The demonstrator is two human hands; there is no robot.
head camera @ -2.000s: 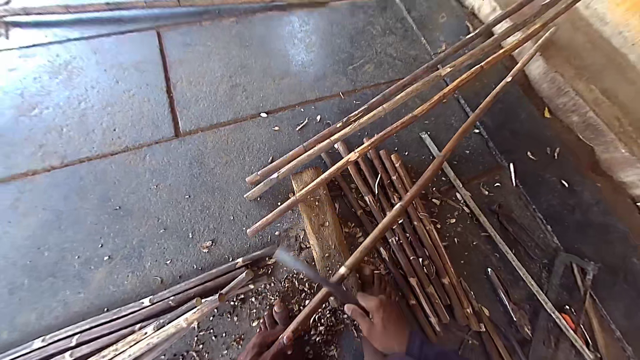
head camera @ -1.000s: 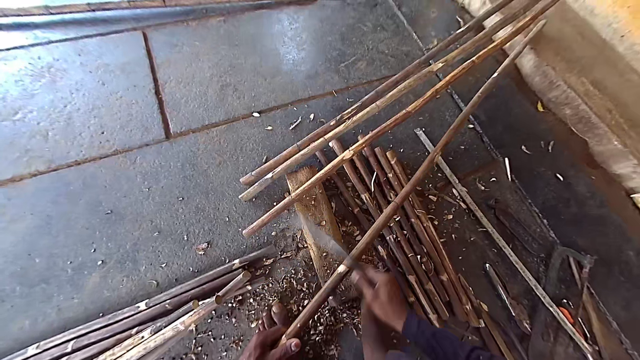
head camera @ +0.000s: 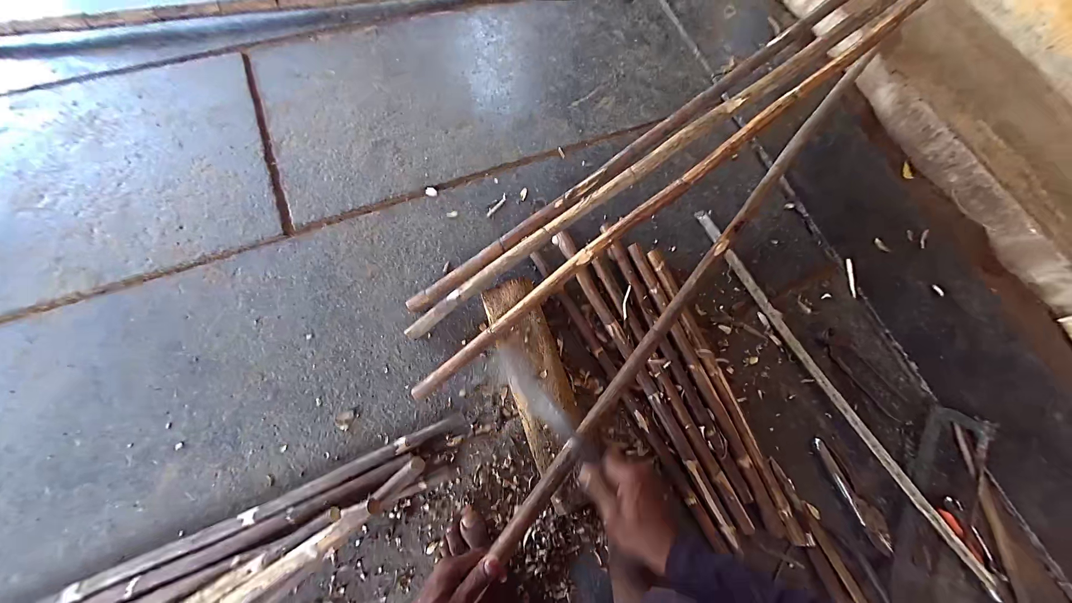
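My left hand (head camera: 465, 578) grips the lower end of a long brown wooden stick (head camera: 653, 335), which slants up to the right. My right hand (head camera: 632, 507) is closed round the handle of a knife, just right of the stick. The knife's blade (head camera: 536, 394) is blurred and points up and left, over a wooden block (head camera: 544, 368) on the floor. Three long sticks (head camera: 670, 194) lie side by side across the block's upper end. Right of the block is a bundle of shorter brown sticks (head camera: 670, 394).
Wood shavings (head camera: 544, 544) are strewn over the stone floor (head camera: 209, 377). More sticks (head camera: 276, 536) lie at lower left. A thin straight strip (head camera: 837, 402) and metal tools (head camera: 955, 435) lie at right, near the wall's base (head camera: 963, 159). A bare foot (head camera: 467, 529) is beside my left hand.
The knife blade, near the held stick's lower part in both earlier frames, now reaches further over the block. The held stick's lower end stays in my left hand.
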